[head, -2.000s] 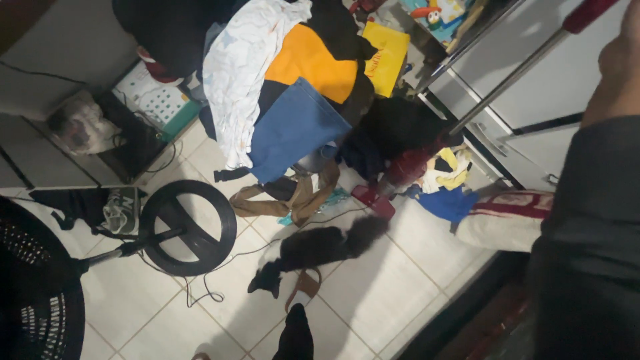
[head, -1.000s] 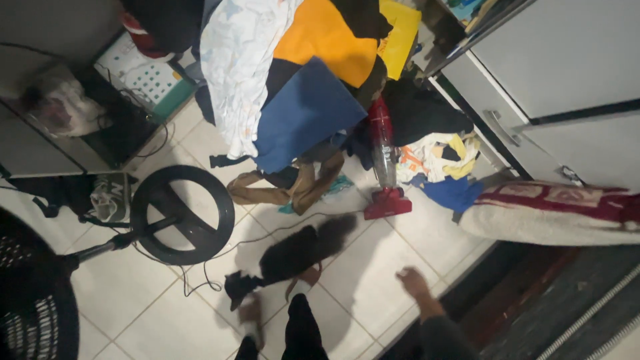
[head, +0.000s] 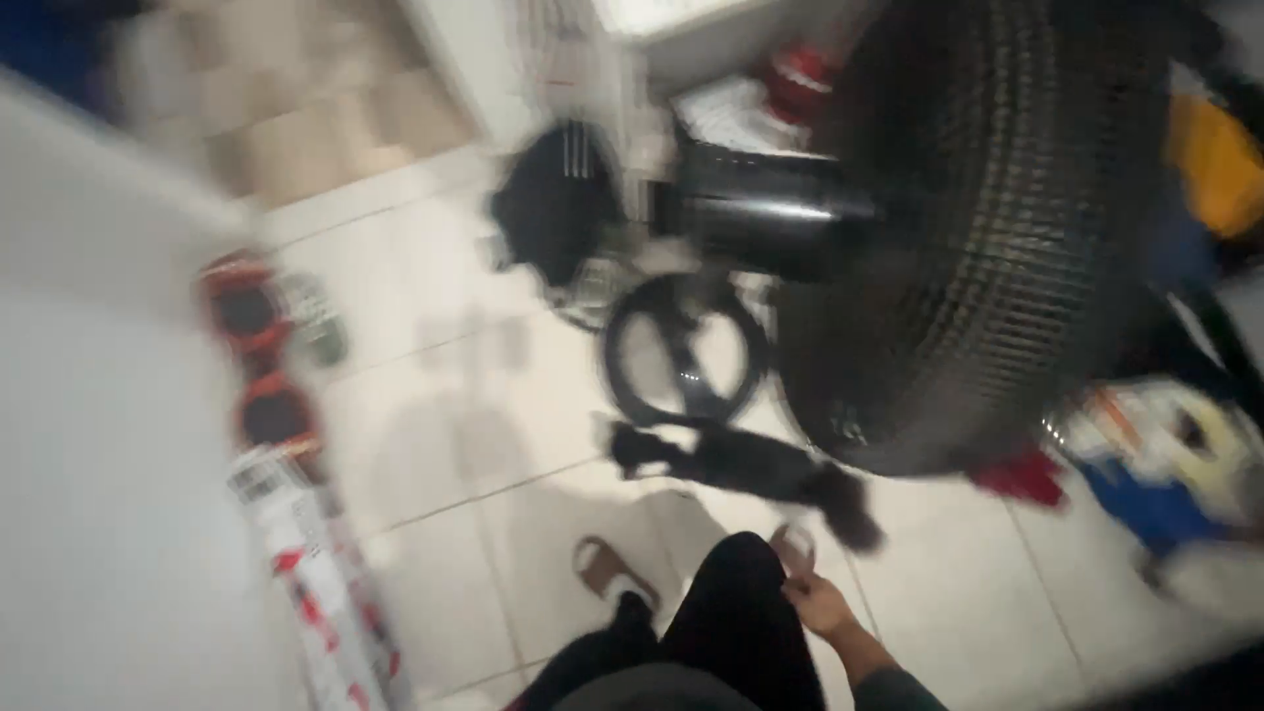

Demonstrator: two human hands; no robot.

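Observation:
My right hand [head: 822, 604] hangs beside my right thigh, its fingers partly curled, near the black trousers [head: 746, 622]; blur hides whether anything is in it. My left hand is out of view. In front of my feet a dark cat [head: 741, 469] stands on the tiles, beside the round black base [head: 684, 348] of a pedestal fan. The fan's large black head [head: 968, 237] fills much of the upper right. Below it, the red vacuum cleaner head [head: 1022, 478] shows in part.
Red-and-black speakers [head: 259, 346] or similar items and a long printed box [head: 316, 592] line the white wall at left. A dark bag [head: 561, 202] sits beyond the fan base. Clothes [head: 1150, 444] lie on the floor at right. The frame is blurred.
The view has swung left, away from the clothes pile. Two seconds ago an arm reached toward the red vacuum cleaner's handle; now my right hand is low by my leg.

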